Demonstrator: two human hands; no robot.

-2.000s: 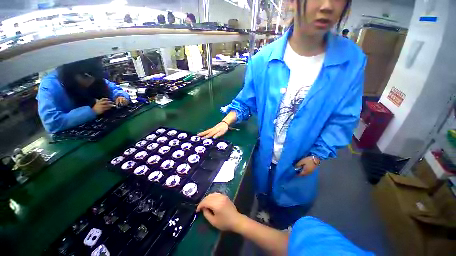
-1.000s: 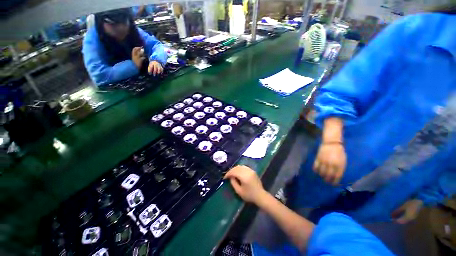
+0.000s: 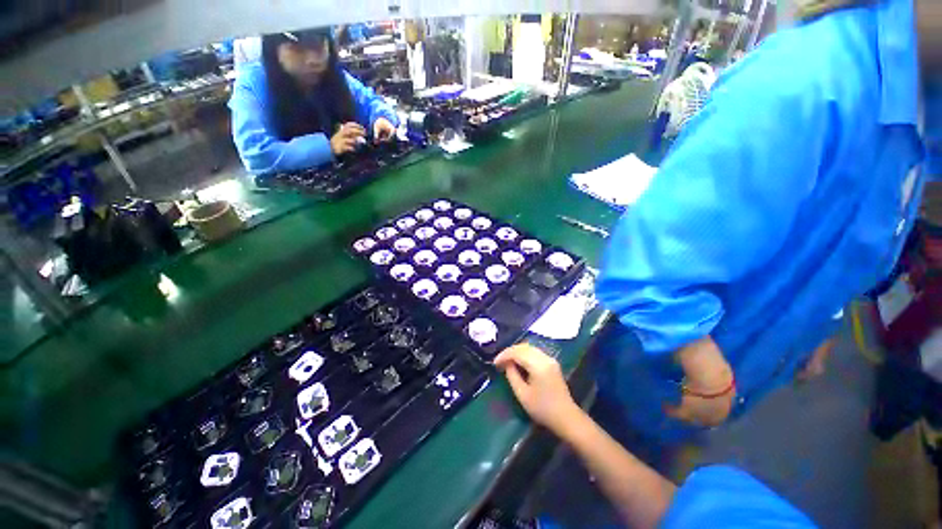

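Note:
A black compartment tray (image 3: pixel 413 418) lies on the green bench nearest me. It holds dark squarish modules (image 3: pixel 282 470), several white-faced parts (image 3: pixel 359 461) and small loose white bits (image 3: pixel 446 391) near its right end. A second black tray (image 3: pixel 508 315) touches its far side and holds rows of round white parts (image 3: pixel 481 331). My right hand (image 3: pixel 532 380) rests at the near tray's right corner, fingertips against the edge where the two trays meet. Its fingers are bent; whether they pinch the rim is unclear. My left hand is out of the picture.
A person in a blue smock (image 3: pixel 764 176) stands close at the right bench edge. Another person (image 3: pixel 300 114) works over a dark tray across the bench. White papers (image 3: pixel 618 181), a pen (image 3: pixel 585 225), a fan (image 3: pixel 686 95) and a tape roll (image 3: pixel 215 219) are on the bench.
The view has swung right and down. The standing person has turned from facing me and drawn their hand off the far tray. My right hand stays at the tray corner.

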